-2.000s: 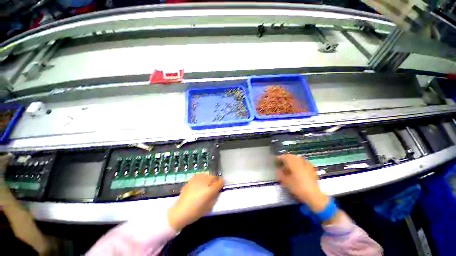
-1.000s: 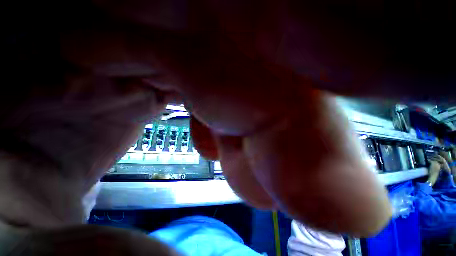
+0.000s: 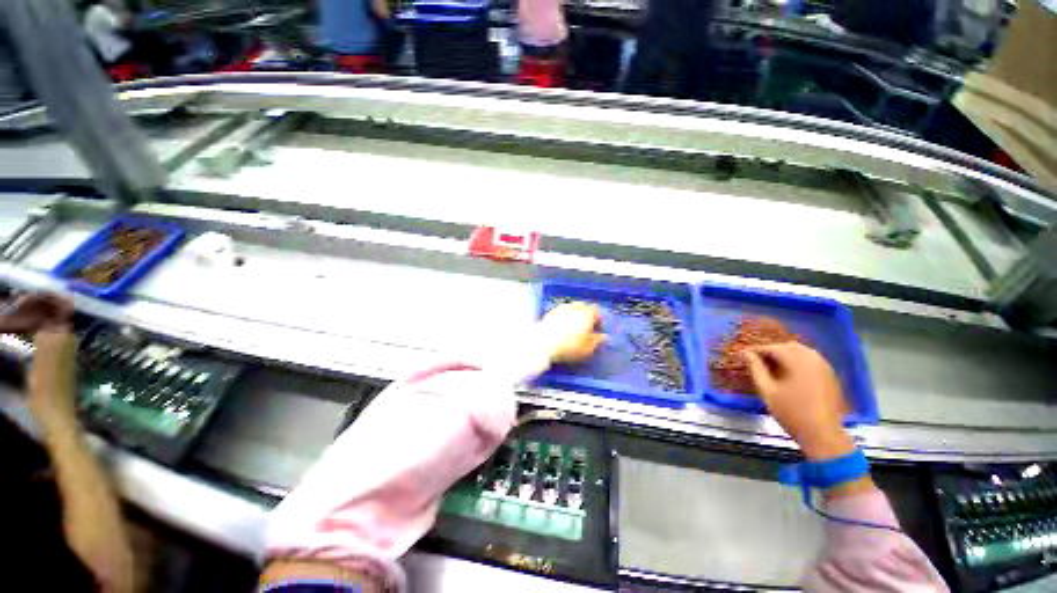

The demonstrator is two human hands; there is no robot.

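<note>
My left hand (image 3: 574, 332) is in the left blue bin (image 3: 620, 368), at its left side, over the sparse grey leaded parts (image 3: 661, 348). My right hand (image 3: 794, 382) is in the right blue bin (image 3: 855, 359), its fingertips at the heap of orange leaded parts (image 3: 748, 348). A blue strap is on my right wrist. Whether either hand's fingers hold a part is too small to tell. A green circuit board panel (image 3: 522, 510) in a black carrier lies below my left forearm, which covers its left part.
Other carriers with panels stand left (image 3: 151, 388) and right (image 3: 1003, 515) on the line. A small red item (image 3: 504, 243) lies behind the bins. Another blue bin (image 3: 119, 255) is at far left. Another person's arm (image 3: 64, 429) reaches in at left; people stand at the back.
A hand filled most of the view one second ago; the bins and line show again now. Both my hands have moved from the panels to the two bins. The camera view has shifted.
</note>
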